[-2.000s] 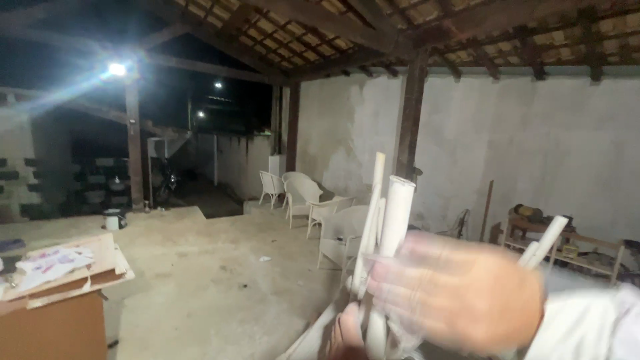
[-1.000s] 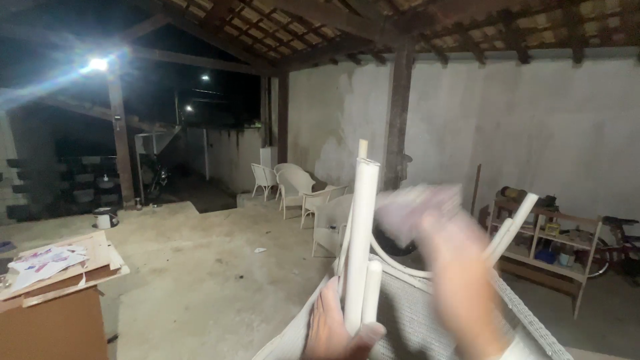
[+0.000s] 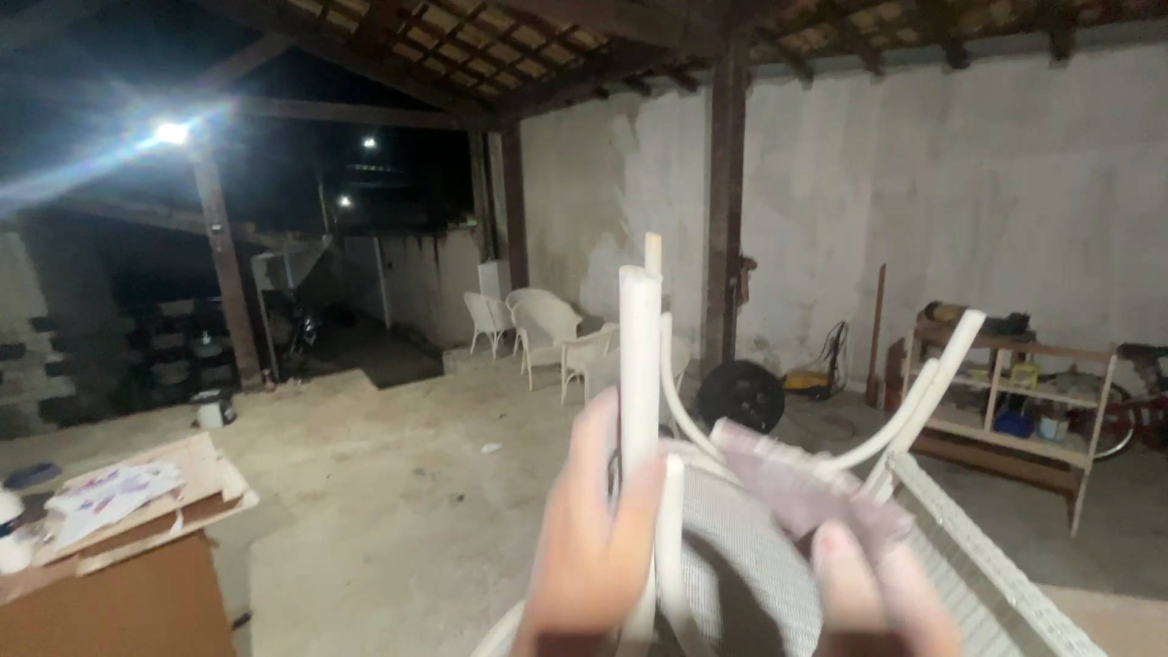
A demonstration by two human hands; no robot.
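A white wicker chair (image 3: pixel 744 557) with bare round legs pointing upward fills the lower right of the head view. My left hand (image 3: pixel 598 525) is wrapped around an upright white chair leg (image 3: pixel 641 356) near the centre. My right hand (image 3: pixel 871 584), blurred, holds a greyish-purple sheet (image 3: pixel 803 484), perhaps sandpaper or cloth, against the curved white brace between the legs. Another leg (image 3: pixel 944 374) slants up at the right. The palm sides and lower parts of both hands are partly hidden or cut off by the frame.
Several white wicker chairs (image 3: pixel 545 324) stand by the far wall. A wooden shelf (image 3: pixel 1040 438) with tools and containers is at the right, near a dark round object (image 3: pixel 741 397). At left, a brown table or box (image 3: pixel 119 593) bears boards and stained paper. Wooden posts (image 3: pixel 727 201) support the roof.
My right hand has moved down from beside the upright leg to the curved brace, with the sheet in it. My left hand shows higher on the leg than one second ago.
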